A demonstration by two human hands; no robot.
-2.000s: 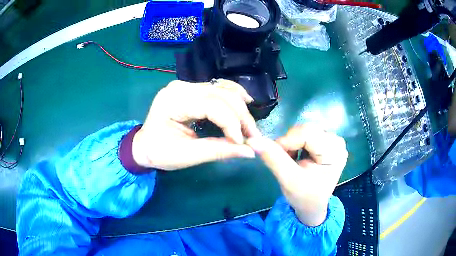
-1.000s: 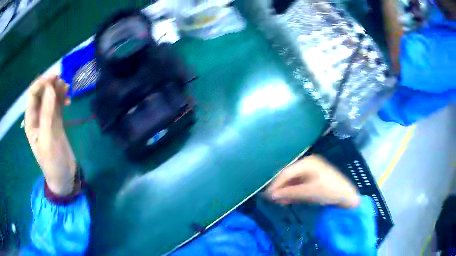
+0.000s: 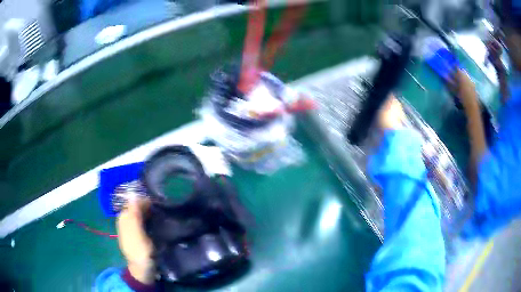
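Observation:
The black housing (image 3: 194,234) stands on the green bench with its round collar up. My left hand (image 3: 136,236) is beside its left side, fingertips at the silvery screws (image 3: 127,194) in the blue tray (image 3: 116,174); blur hides whether it pinches any. My right hand (image 3: 392,114) is raised at the upper right, against the black electric screwdriver (image 3: 378,91). Its fingers are blurred and partly hidden, so its grip cannot be made out.
A plastic-wrapped pot (image 3: 251,108) with red handles stands behind the housing. A red-and-black wire (image 3: 88,228) lies left. A clear blister tray (image 3: 443,165) is at right, beyond my right sleeve. Another person's arm (image 3: 473,114) reaches in at the far right. A white rail (image 3: 63,197) runs behind the blue tray.
The view has swung, showing more of the bench's back. My left hand has moved to the screw tray. My right hand has moved from the bench's front edge up to the screwdriver.

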